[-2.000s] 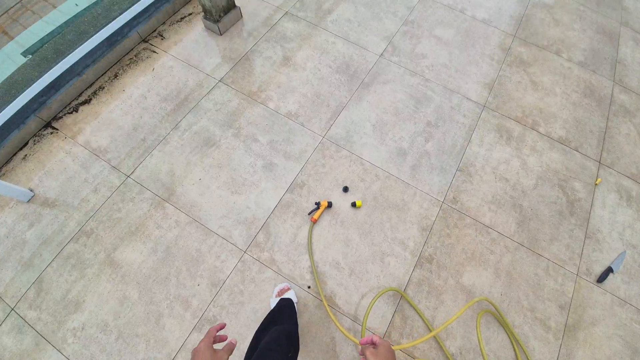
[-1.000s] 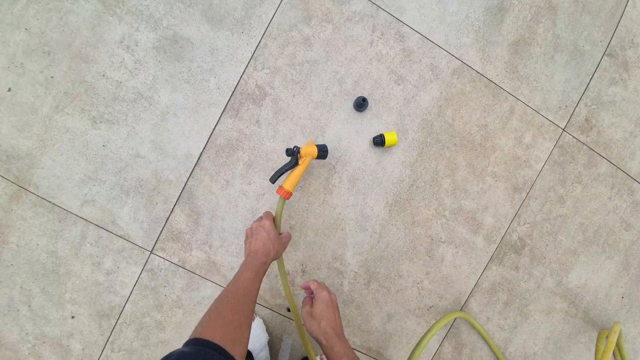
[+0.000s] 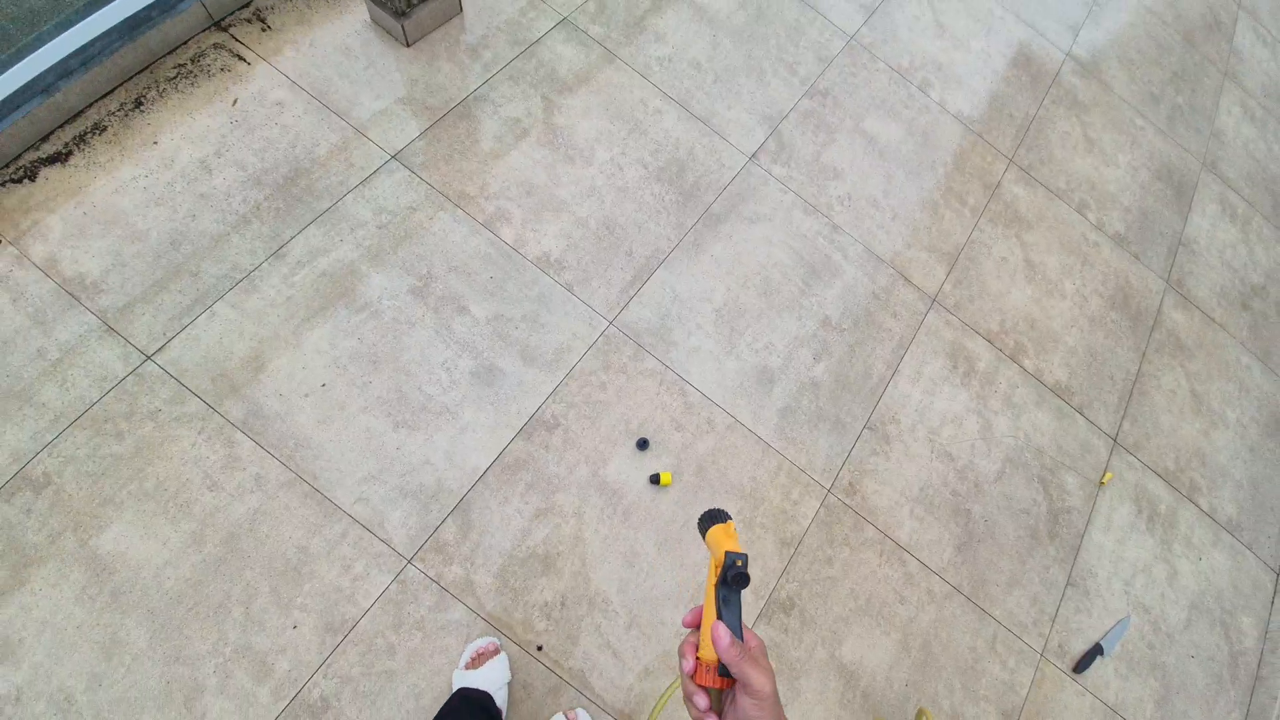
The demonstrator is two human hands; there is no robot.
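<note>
My right hand [image 3: 735, 665], at the bottom right of centre, is closed around the handle of an orange hose spray gun [image 3: 715, 580]. The gun's black nozzle end points up and away; its black trigger faces right, by my thumb. A yellow-green hose [image 3: 665, 698] shows beside the hand at the lower edge. Beyond the gun, on the tiles, lie a yellow and black hose connector [image 3: 661, 479] and a small black fitting [image 3: 643, 444]. My left hand is out of view.
A knife with a black handle [image 3: 1102, 645] lies at the lower right. Farther up is a small yellow piece [image 3: 1106, 479]. My foot in a white sandal [image 3: 483, 668] stands at the bottom. A stone block [image 3: 416, 18] and a low ledge [image 3: 100, 75] are at the upper left.
The spray gun, on the tiles in both earlier frames, is now raised in my right hand. My left hand has left the view. The view has shifted widely.
</note>
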